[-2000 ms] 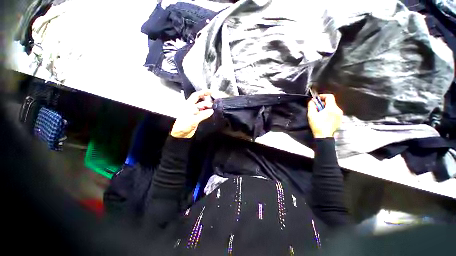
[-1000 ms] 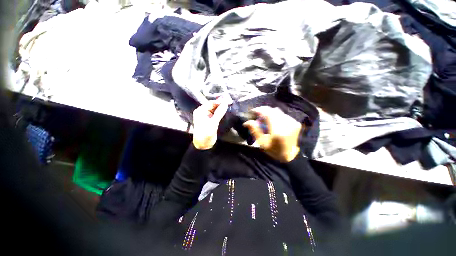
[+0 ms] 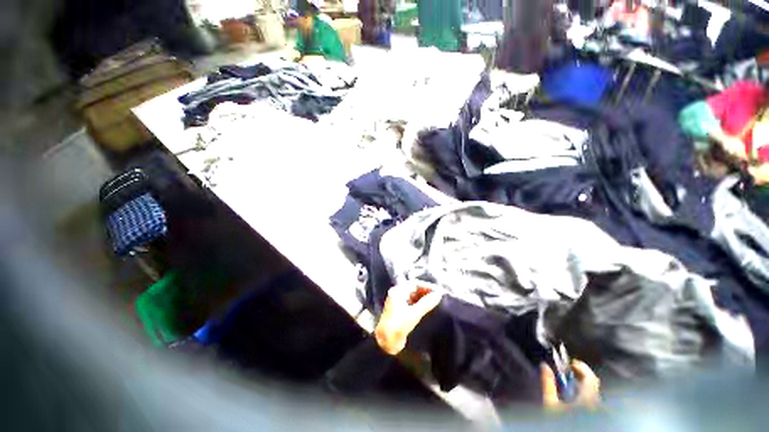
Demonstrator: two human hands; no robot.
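The garment (image 3: 497, 253) lies crumpled over the table edge, pale grey inside up, with dark navy-black shell fabric (image 3: 481, 342) towards me. My left hand (image 3: 405, 315) pinches the dark fabric at its left end. My right hand (image 3: 571, 385), low in the picture and partly cut off, holds thread snips (image 3: 563, 371), bluish with a metal tip pointing up at the fabric. A small dark piece with a pale striped patch (image 3: 368, 221) is bunched left of the garment. Fine threads cannot be made out.
The long white table (image 3: 291, 215) runs away to the upper left, with cream fabric (image 3: 244, 139) and dark garments on it. A garment pile (image 3: 615, 190) lies beyond and right. Other people in green (image 3: 322, 40) and red (image 3: 735, 110) are farther off. A green container (image 3: 160, 308) is below left.
The view has swung up and left, showing more of the room. My right hand has moved away from my left, and the snips show in it. My left hand still holds the dark fabric.
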